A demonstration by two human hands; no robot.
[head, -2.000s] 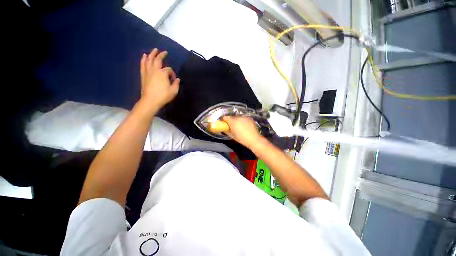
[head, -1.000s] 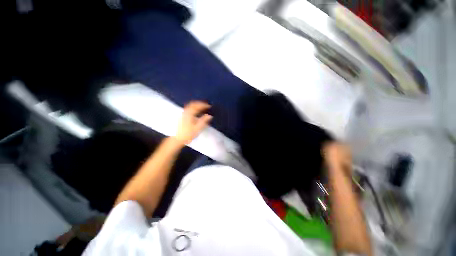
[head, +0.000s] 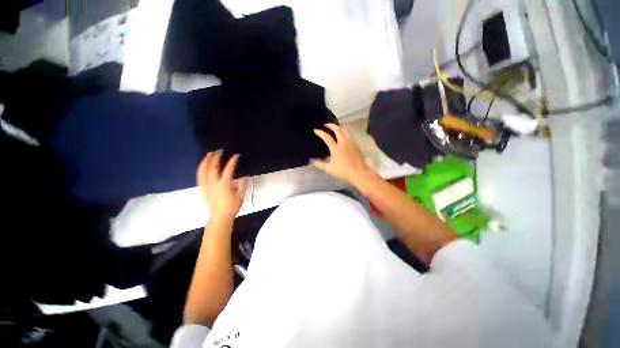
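A black garment piece [head: 262, 126] lies over the right end of the navy padded board [head: 129, 146]. More black cloth [head: 234, 41] extends behind it onto the white table. My left hand [head: 221, 187] is at the near left edge of the piece, fingers spread. My right hand [head: 340, 155] is at its near right corner, thumb and fingers apart at the cloth's edge. Whether either hand pinches the cloth is not clear. The steam iron [head: 462, 134] with its orange-tan handle is at the right on a dark rest, untouched.
White padding [head: 163, 216] runs along the board's near side. A dark heap [head: 41, 251] is at the left. A green container [head: 452, 194] with a white label and a red box [head: 387, 197] are below the iron. Cables [head: 469, 85] loop above it. A dark box [head: 496, 39] is at upper right.
Two seconds ago my right hand held the iron on the cloth; now the iron is parked at the right. The right hand has come back to the cloth, which lies spread flat. The view has shifted.
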